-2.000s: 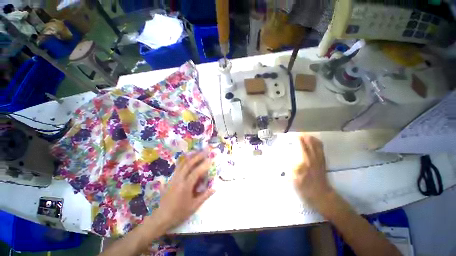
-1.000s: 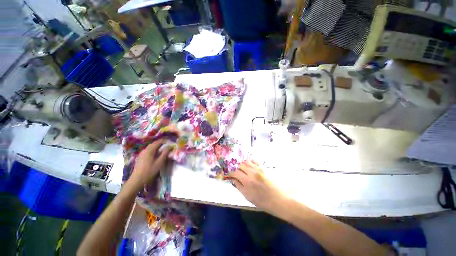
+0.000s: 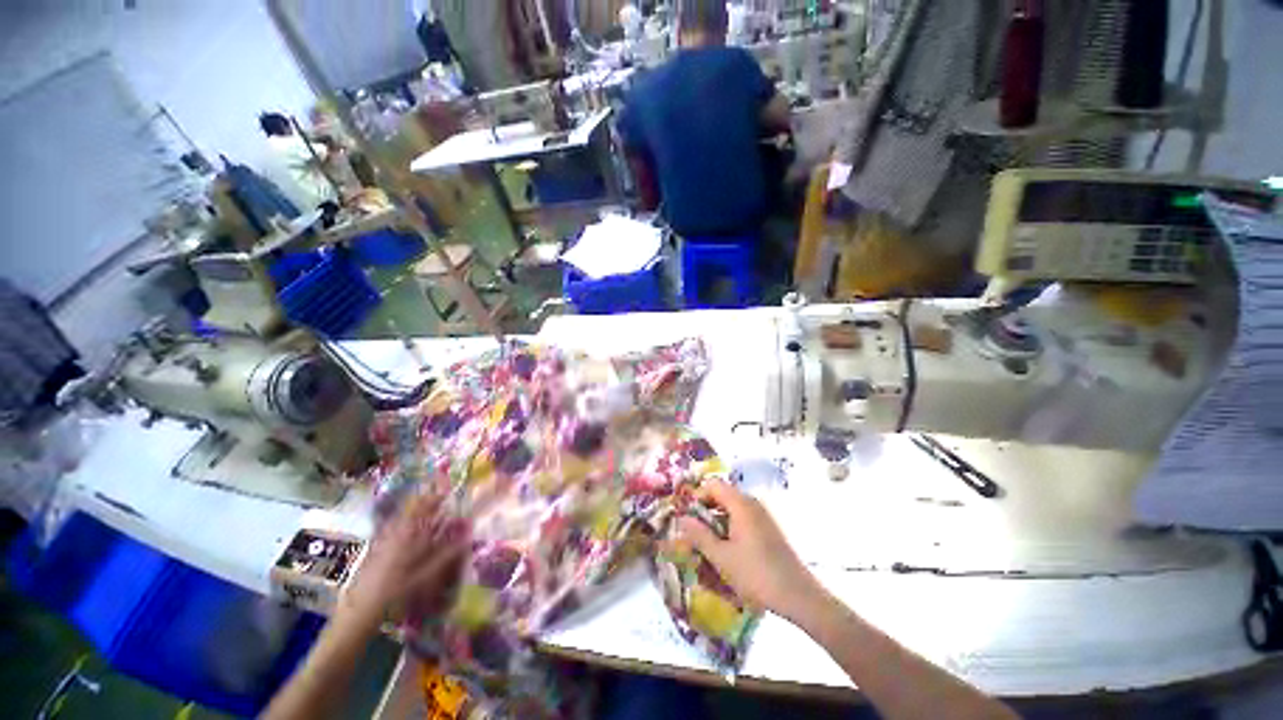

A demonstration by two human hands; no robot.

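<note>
The floral garment piece (image 3: 528, 450) lies heaped on the white table left of the sewing machine (image 3: 971, 373), blurred by motion, with part hanging over the front edge. My right hand (image 3: 739, 542) grips a gathered edge of it, and a flap hangs below the fingers. My left hand (image 3: 415, 556) is blurred at the garment's left side; whether its fingers hold cloth is unclear. The presser foot area (image 3: 830, 453) has no garment cloth under it. Thread snips (image 3: 957, 466) lie under the machine arm.
A second machine (image 3: 267, 394) stands at left, with a small switch box (image 3: 318, 557) at the table's front. Black scissors (image 3: 1265, 598) are at far right beside a printed paper sheet (image 3: 1224, 408). A control panel (image 3: 1112, 232) stands behind. A person (image 3: 704, 134) sits beyond a blue bin (image 3: 615, 286).
The view has tilted up, showing the seated person. The garment has been moved away from the needle and bunched. My right hand has left the machine bed and taken hold of the garment's right edge.
</note>
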